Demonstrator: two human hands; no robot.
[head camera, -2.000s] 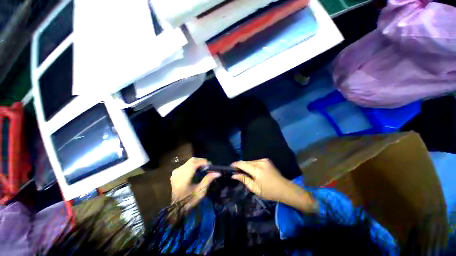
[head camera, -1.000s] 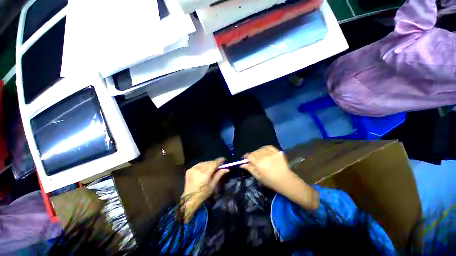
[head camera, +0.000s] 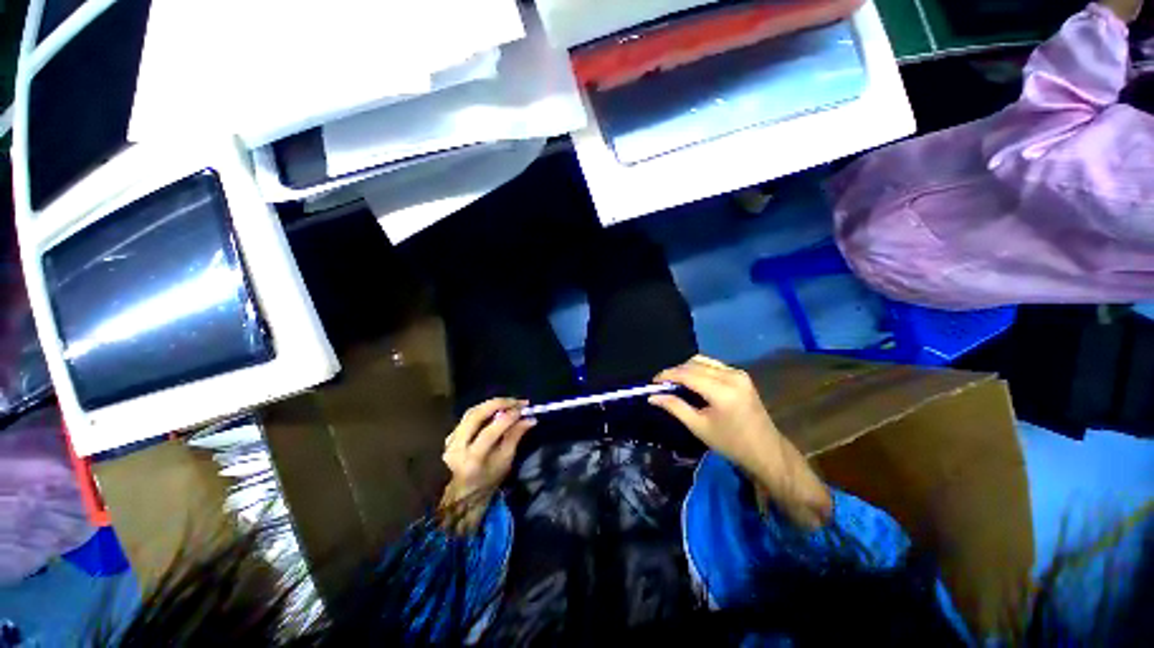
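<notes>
A thin slab, seen edge-on as a narrow pale bar (head camera: 595, 400), spans between my hands above my lap; it looks like a tablet unit, but its faces are hidden. My left hand (head camera: 487, 443) grips its left end with thumb and fingers. My right hand (head camera: 719, 403) grips its right end. A glossy black screen (head camera: 158, 291) lies in the near recess of the white foam tray (head camera: 299, 317) at the left. Another screen (head camera: 734, 95) lies in a second white foam tray (head camera: 759, 165), with an orange-red foam frame (head camera: 709, 38) along its back edge.
White sheets (head camera: 329, 57) are piled between the trays. A cardboard box with thin white pieces (head camera: 260, 506) stands left; a larger open cardboard box (head camera: 943, 481) stands right. Beyond it are a blue stool (head camera: 943, 332) and a person in a pink smock (head camera: 1000, 209).
My hands have moved farther apart, and the slab now shows as a longer thin bar between them. The view has shifted, with the left tray now farther left and higher.
</notes>
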